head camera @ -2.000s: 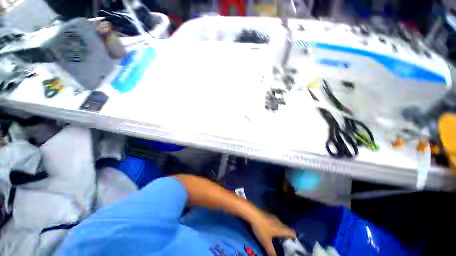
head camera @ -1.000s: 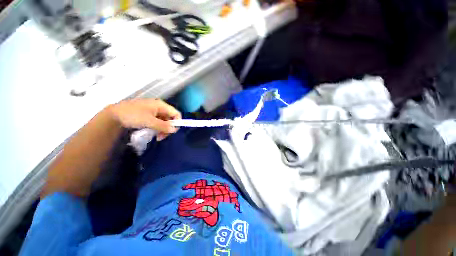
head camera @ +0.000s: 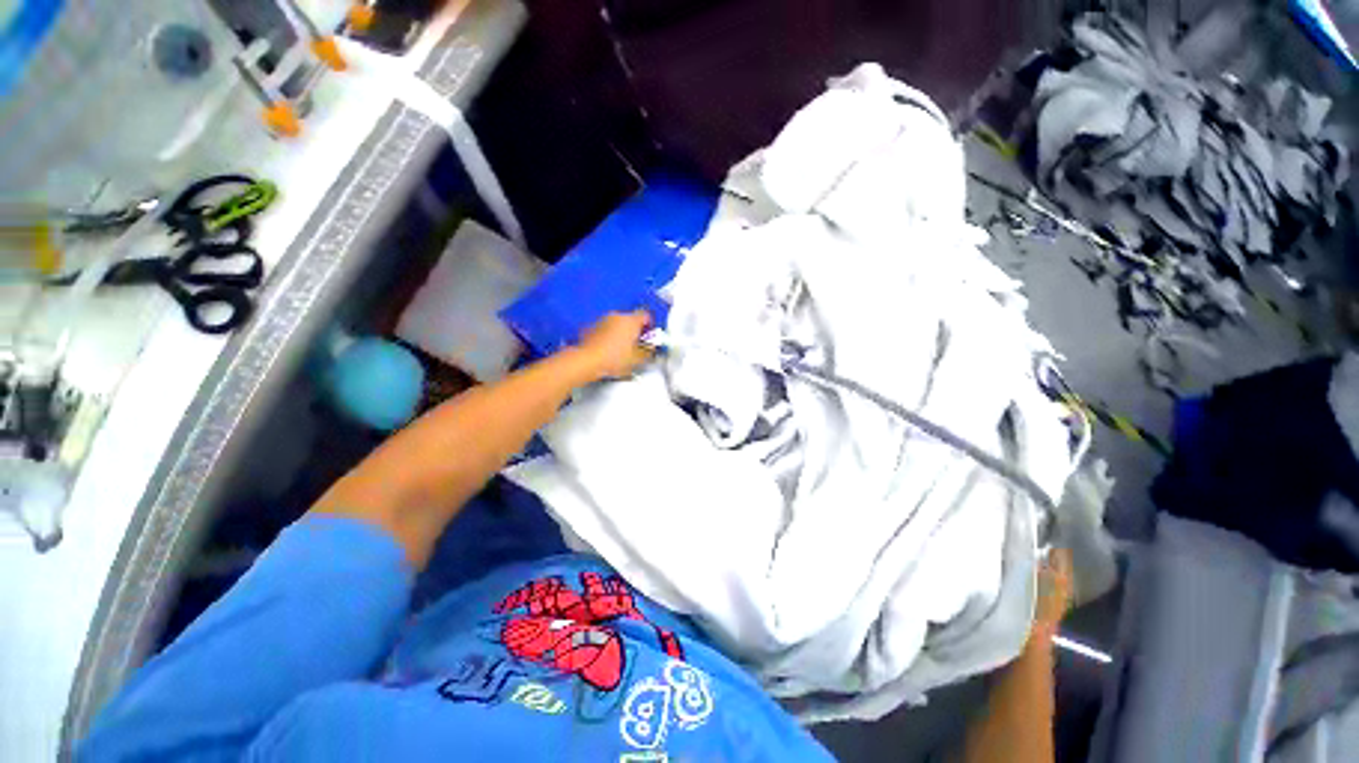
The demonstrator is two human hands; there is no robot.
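A large bundle of white cut garment pieces [head camera: 879, 492] lies over my lap. A narrow grey tie strip [head camera: 924, 425] runs across it to a knot near its middle. My left hand [head camera: 619, 346] is at the bundle's left side, closed on the short white end of the tie strip. My right hand [head camera: 1052, 589] is at the bundle's lower right edge; its fingers are partly hidden by the cloth, so its grip cannot be told.
The sewing table's edge with a ruler strip [head camera: 321, 246] is at left. Black-handled shears [head camera: 216, 283] and green-handled snips [head camera: 246, 204] lie on it. White tape [head camera: 480, 161] hangs off it. A blue bin [head camera: 611, 268] is behind my left hand. Grey cut pieces [head camera: 1177, 134] lie on the floor.
The view has swung right. The white bundle now fills the middle. My left hand has moved close to the knot, where before it held the strip stretched out. My right hand has come into view.
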